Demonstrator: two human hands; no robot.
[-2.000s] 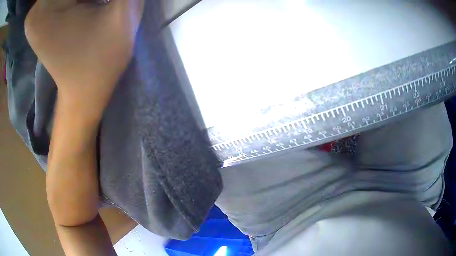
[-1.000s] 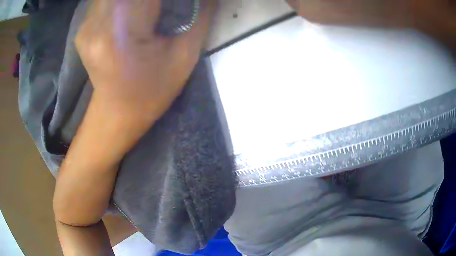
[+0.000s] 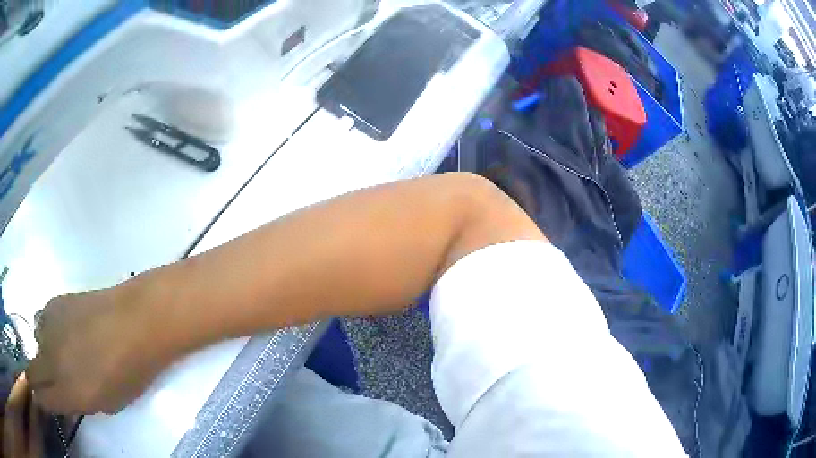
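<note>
My right hand [image 3: 94, 353] is at the lower left beside the shiny metal parts of the needle area [image 3: 11, 335], its fingers bent and mostly hidden. Fingers of my left hand [image 3: 20, 420] show just below it, cut off by the left edge. Whether either hand holds cloth cannot be told. Only a little dark material shows at the left edge near the fingers. The white sewing machine [image 3: 63, 210] has partly visible blue lettering.
Black thread snips [image 3: 174, 143] lie on the machine bed. A flat dark rectangle, perhaps a phone [image 3: 407, 67], lies at the top. The ruler [image 3: 250, 389] runs along the table edge. At right are dark garments [image 3: 559, 152], a red object [image 3: 608, 98] and blue bins [image 3: 658, 264].
The view has swung to the right. The grey garment and my left forearm have left the picture. My right forearm and white sleeve now cross the middle, with the right hand beside the left.
</note>
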